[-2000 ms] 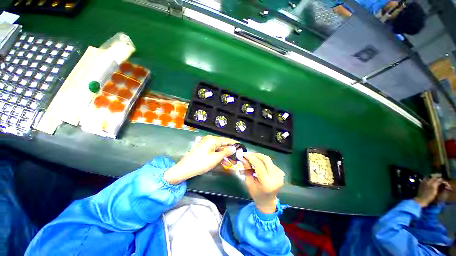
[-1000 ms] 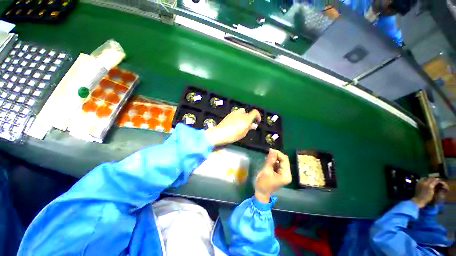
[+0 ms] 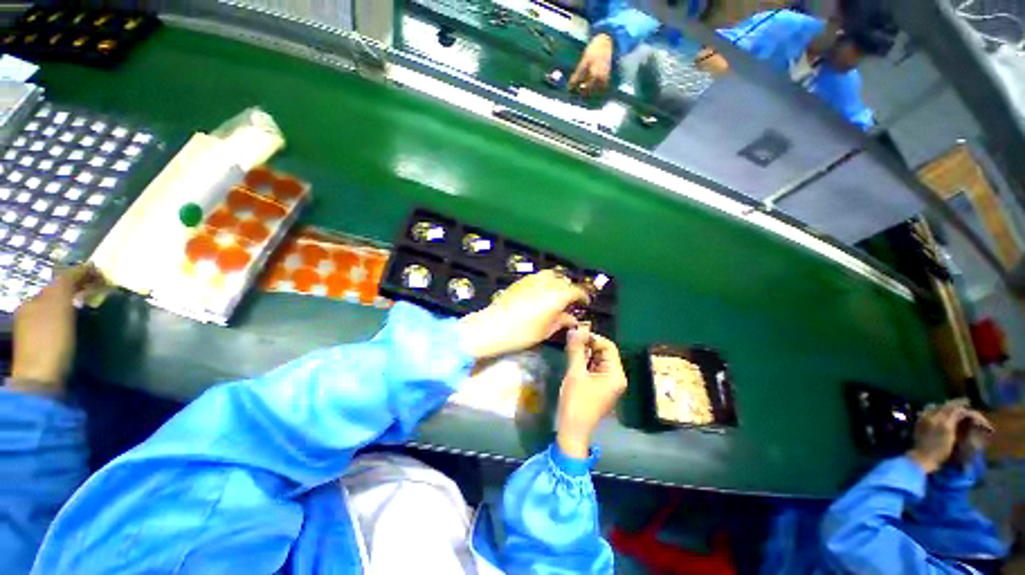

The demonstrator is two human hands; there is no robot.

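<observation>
The black parts tray [image 3: 405,297] lies before me, with small round parts [image 3: 417,276] in its pockets. My left hand [image 3: 526,313] reaches over the tray's right half, hiding several pockets, its fingers bent down at the tray. My right hand [image 3: 591,388] is at the tray's near right edge, thumb and fingers pinched close to my left fingertips. Something small may be between the fingertips, but it is too small and blurred to tell. The white backing sheet [image 3: 483,393], with a yellow patch at its right end, lies partly under my left sleeve.
Orange round stickers [image 3: 326,267] and a clear pack with orange discs [image 3: 232,238] lie left of the tray. A black box of beige pieces [image 3: 681,390] stands right. A neighbour's hand [image 3: 47,326] is at the far left, another person's hands [image 3: 944,434] at the far right. A metal rail runs behind.
Both hands held a dark-rimmed disc before the tray; then my left hand moved over the tray. My right hand has since joined its fingertips. A neighbour's hand has appeared at left, another beyond the rail.
</observation>
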